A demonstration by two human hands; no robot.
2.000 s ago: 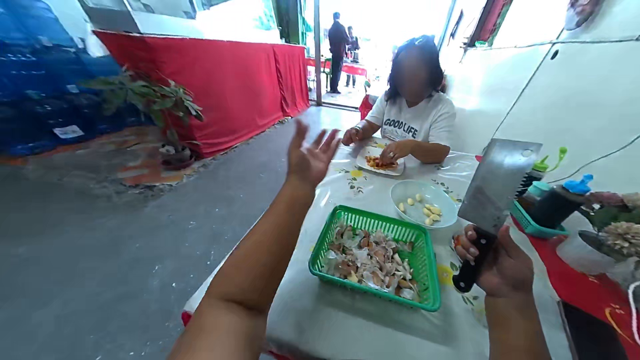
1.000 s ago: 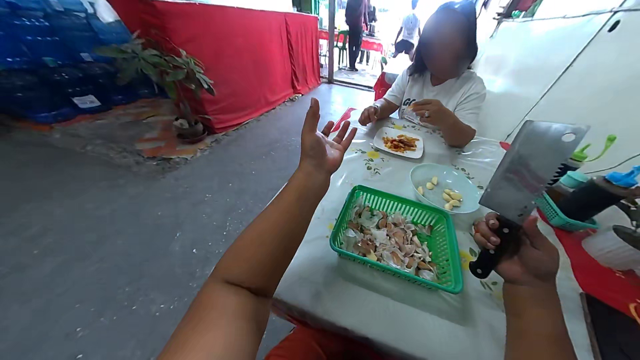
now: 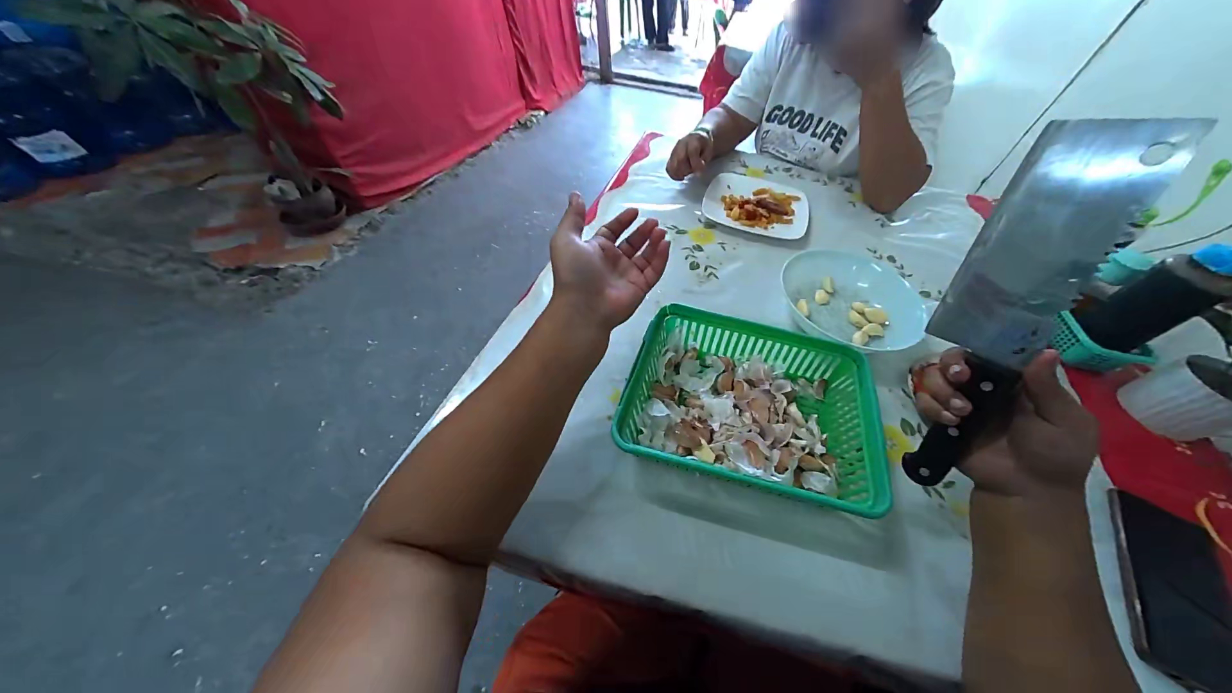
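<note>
My right hand [image 3: 1020, 433] grips the black handle of a cleaver [image 3: 1068, 231], its broad steel blade raised above the table's right side. Palm up, my left hand [image 3: 611, 265] is held in the air with fingers apart and nothing in it, near the upper left corner of a green plastic basket [image 3: 871, 452]. Garlic skins and cloves [image 3: 751, 414] lie in that basket. Behind it, a pale glass bowl [image 3: 900, 289] holds several peeled garlic cloves [image 3: 869, 316]. Farther back is a white plate [image 3: 717, 204] with reddish-orange food.
A person [image 3: 818, 115] sits across the table [image 3: 597, 500], one hand beside the plate. On the right stand a dark sauce bottle [image 3: 1145, 298] in a small green basket, a white cup [image 3: 1179, 399] and a dark phone or tablet [image 3: 1179, 587]. A potted plant [image 3: 313, 207] stands left.
The person across has raised one hand from over the plate to the face. My left hand stays raised and my right hand keeps the cleaver. The view has tilted down.
</note>
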